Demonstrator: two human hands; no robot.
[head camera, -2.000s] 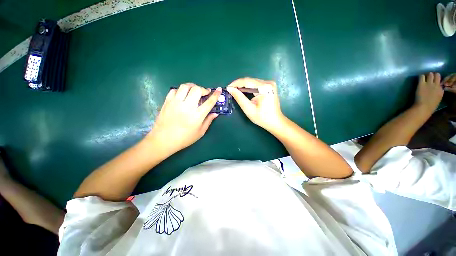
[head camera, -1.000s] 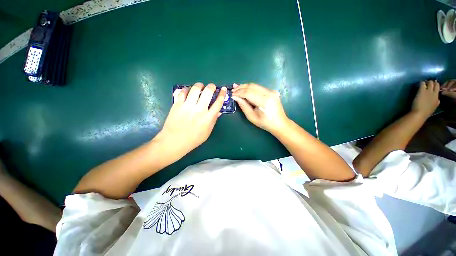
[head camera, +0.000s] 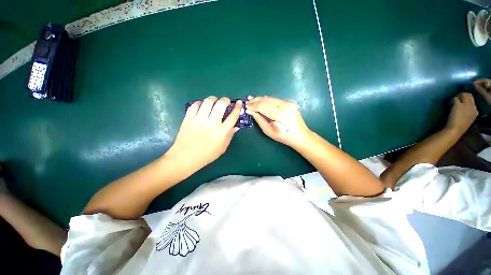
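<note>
A dark blue-black phone housing (head camera: 245, 122) lies across the green worktop in front of me. My left hand (head camera: 203, 126) lies over its left and middle part, with fingers spread along it and holding it. A small whitish round part (head camera: 242, 111) shows near the housing's right end, between my hands. My right hand (head camera: 280, 121) is at that right end, with thumb and fingertips close together at the housing's edge. Whether a thin tool or small part is between these fingertips cannot be seen. The left part of the housing is mostly hidden under my left hand.
Stacked phone housings (head camera: 52, 64) stand at the upper left, near a pale speckled strip (head camera: 134, 11). A thin white line (head camera: 327, 64) crosses the green worktop (head camera: 237, 48). A pale fan (head camera: 477, 28) is at the upper right. Another person's hands (head camera: 462, 110) are at the far right, an arm at the far left.
The dark thin tool seen under my right fingers two seconds ago no longer shows. My left fingers now lie spread along the housing. The view has shifted slightly.
</note>
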